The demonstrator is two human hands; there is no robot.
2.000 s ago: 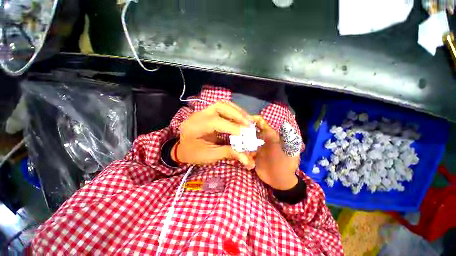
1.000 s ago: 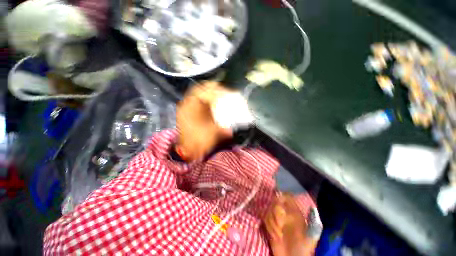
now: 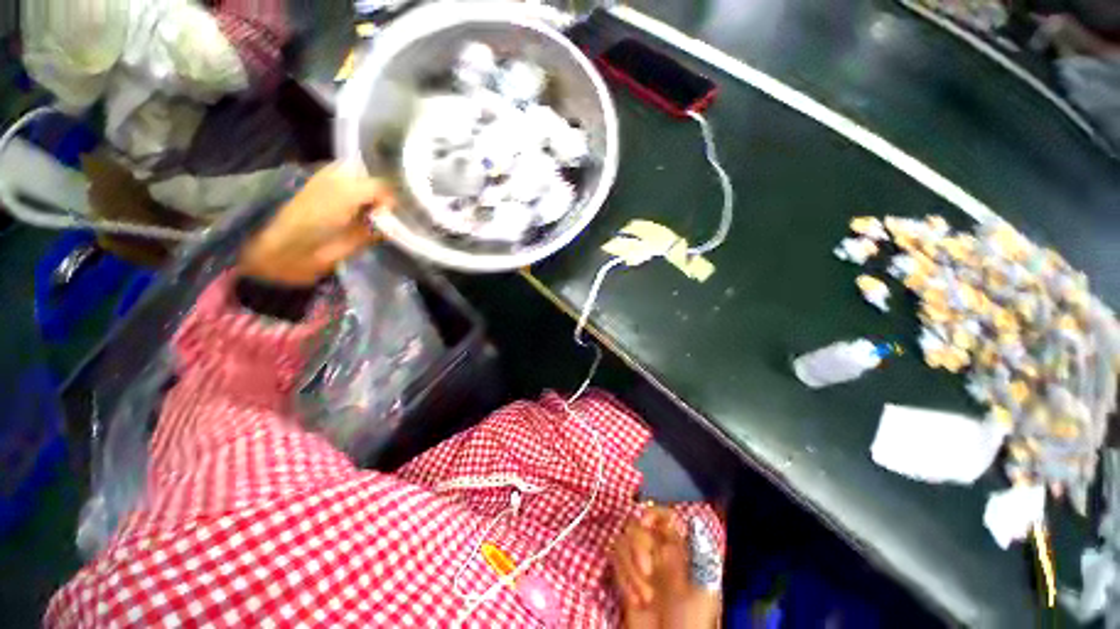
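A round shiny metal bowl (image 3: 592, 184), heaped with white moulded parts (image 3: 497, 154), is at the upper left, at the bench's edge. My left hand (image 3: 313, 227) is at its lower left rim, slightly blurred, with fingers and thumb closed on the rim. No white part shows in this hand. My right hand (image 3: 653, 565) lies low over my lap, fingers bent, near the bottom edge. Whether it holds anything cannot be seen. A black-and-white speckled wrap (image 3: 704, 550) shows beside it.
Dark green bench (image 3: 737, 307) bears a phone (image 3: 660, 76) with white cable, yellowish tape (image 3: 657, 243), squeeze bottle (image 3: 841, 363), orange-and-white parts (image 3: 1001, 326), white paper (image 3: 936, 444) and a gold stick (image 3: 1044, 563). A black lined tote (image 3: 369, 344) is under my left arm.
The view has swung left. My left hand has left my lap, where both hands held a white part, and moved out to the bowl's rim. The white part no longer shows in it.
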